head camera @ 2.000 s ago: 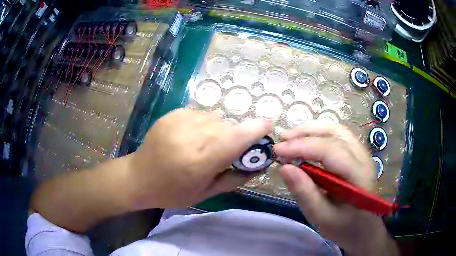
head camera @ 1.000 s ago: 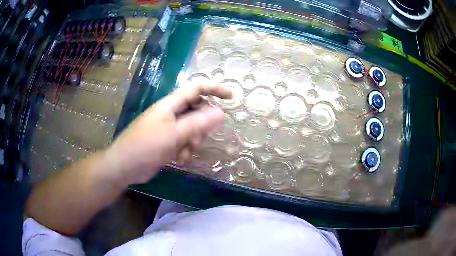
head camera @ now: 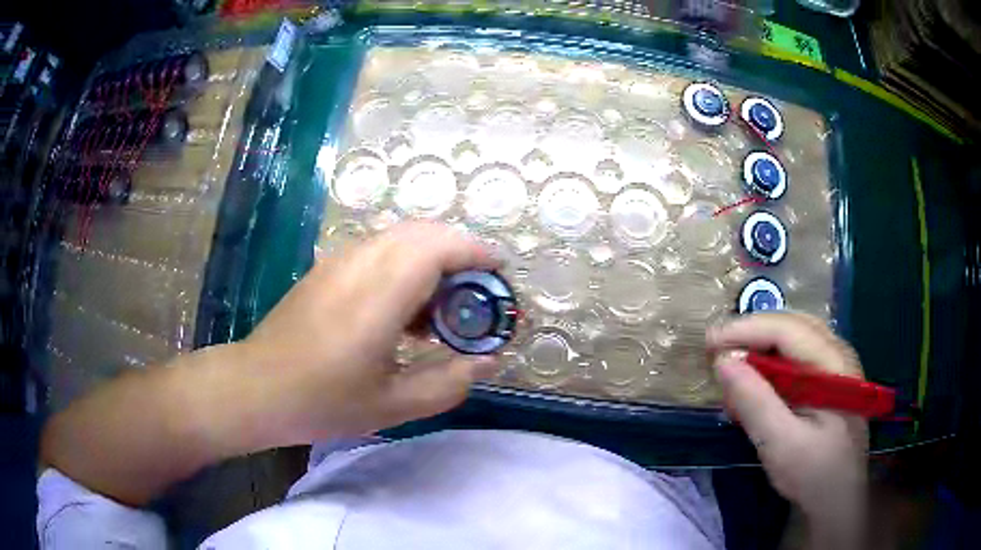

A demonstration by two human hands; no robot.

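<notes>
My left hand (head camera: pixel 371 328) holds a round speaker unit (head camera: pixel 471 312) between thumb and fingers over the lower left of the round-pocket tray (head camera: pixel 656 371). The speaker has a black rim, a pale ring and a dark centre, with a bit of red at its right edge. My right hand (head camera: pixel 801 392) holds the red test probe (head camera: pixel 828 387) near the tray's lower right corner, apart from the speaker. The probe's tip is hard to make out. Several speakers (head camera: pixel 765 237) lie face up along the tray's right side, the lowest one close above my right hand.
The slotted tray (head camera: pixel 140 285) at left holds rows of dark speakers with red wires (head camera: pixel 129 140). A green label (head camera: pixel 791 43) is at the back right, brown cardboard sheets (head camera: pixel 930 64) at the far right. A red label (head camera: pixel 264 6) shows at the back left. Yellow tape (head camera: pixel 898 105) edges the mat.
My left hand was empty a second ago and now holds a speaker. My right hand has come back into view with the red probe. The view has shifted, so the trays appear farther left and higher.
</notes>
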